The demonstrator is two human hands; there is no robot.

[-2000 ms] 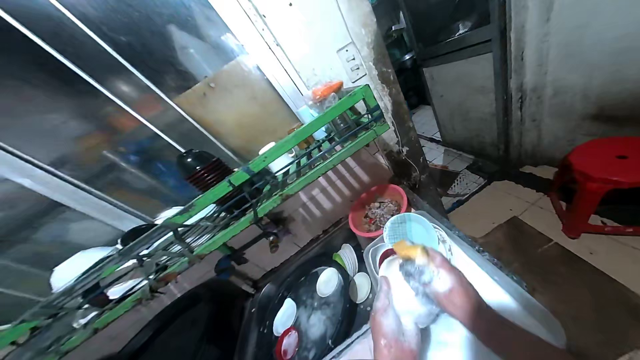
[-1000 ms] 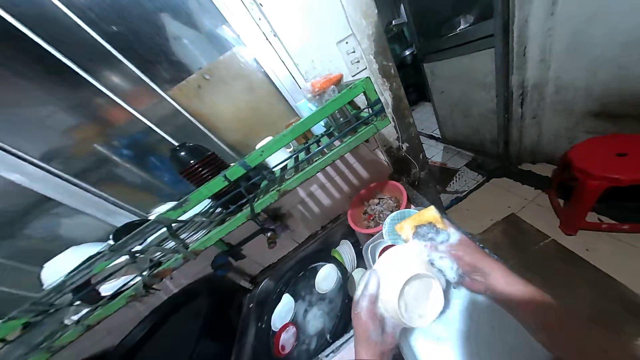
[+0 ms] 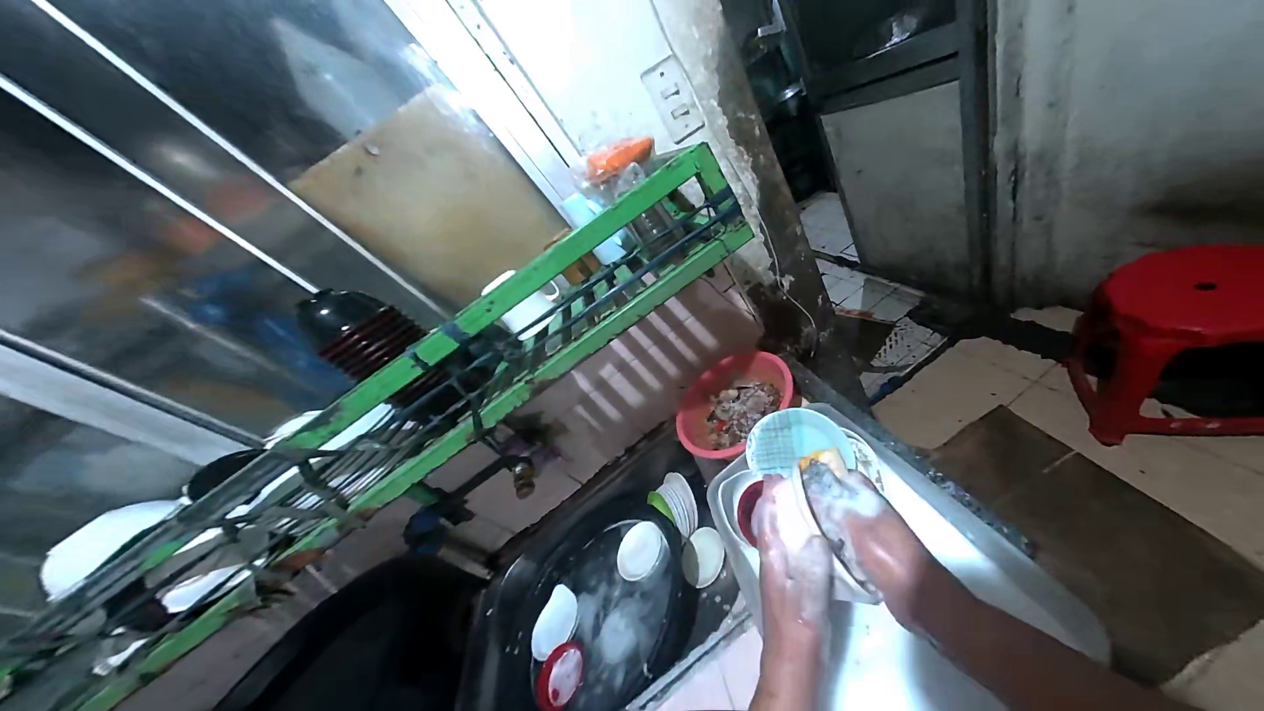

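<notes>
A white bowl (image 3: pixel 802 513), tipped on its side, is held between my two soapy hands above a light-coloured basin. My left hand (image 3: pixel 790 563) grips it from the left. My right hand (image 3: pixel 869 528) presses a grey scrubbing pad (image 3: pixel 832 494) and a yellow sponge (image 3: pixel 822 460) against it. Just beyond my fingers stands a light blue basket-like bowl (image 3: pixel 795 439). A red dish (image 3: pixel 749 513) lies in the basin beside my left hand, partly hidden.
Left of my hands, a black tub (image 3: pixel 513 602) of water holds white bowls (image 3: pixel 642 551) and a red-rimmed dish (image 3: pixel 561 674). A pink basin (image 3: pixel 691 415) contains scraps. A green dish rack (image 3: pixel 484 306) spans the wall above a tap (image 3: pixel 523 478). A red plastic stool (image 3: pixel 1185 296) stands right.
The white bowl has turned from facing upward to standing on its side between my hands. My right hand, with the pad and sponge, has moved down from its far rim.
</notes>
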